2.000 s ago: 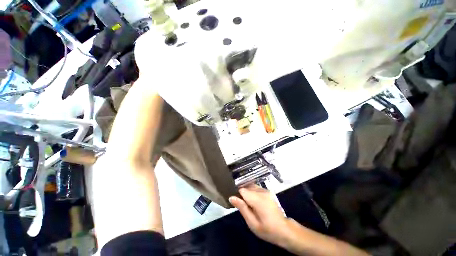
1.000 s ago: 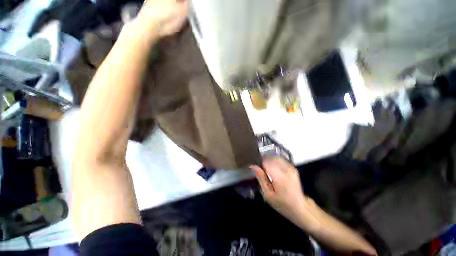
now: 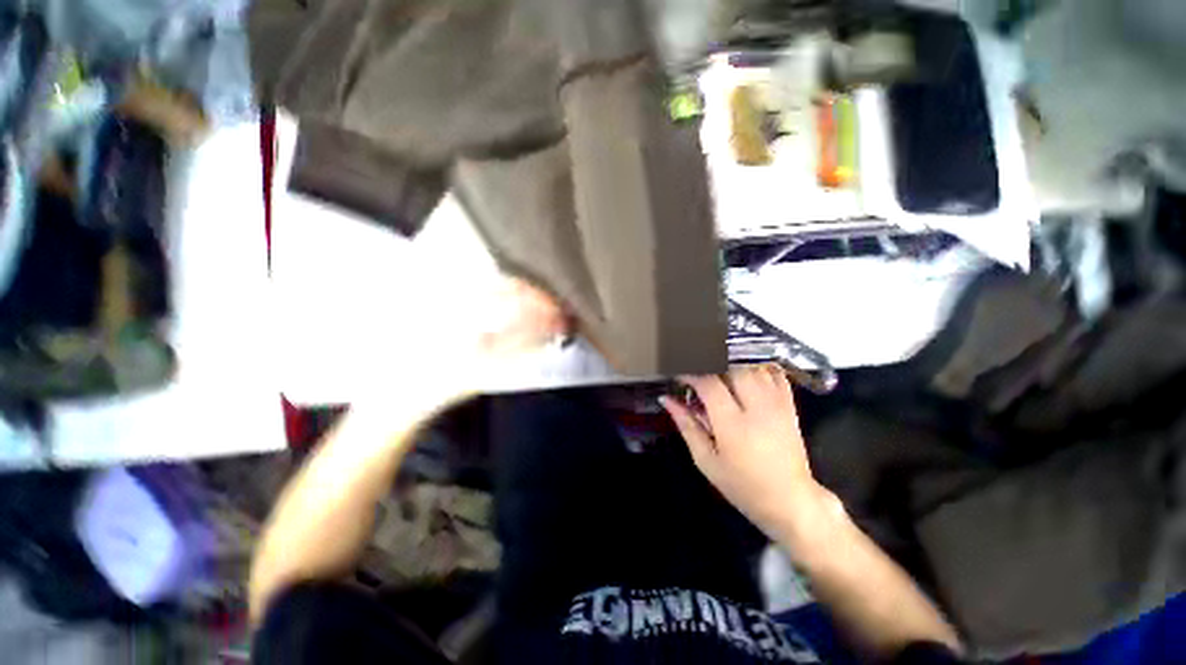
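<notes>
The brown-grey garment (image 3: 507, 91) lies on the white table, with its smooth folded band (image 3: 650, 234) running down to the front edge. My left hand (image 3: 531, 316) is blurred at the garment's lower left edge; its grip is unclear. My right hand (image 3: 748, 429) is at the table's front edge by the band's lower right corner and the silver bracket (image 3: 780, 348). Its fingers are bent, but what they grip is unclear. A brass-coloured block (image 3: 749, 124) shows right of the band. The needle area cannot be made out.
A black smartphone (image 3: 943, 117) and orange-yellow snips (image 3: 835, 137) lie on the machine bed. A brown-grey garment pile (image 3: 1054, 507) is at the right. Part of the pale machine (image 3: 1106, 91) is at the upper right. A purple-white round thing (image 3: 137, 533) is at the lower left.
The view has tilted down and shifted. My left hand has come from the far end of the garment down to the near table edge. My right hand remains near the band's lower corner.
</notes>
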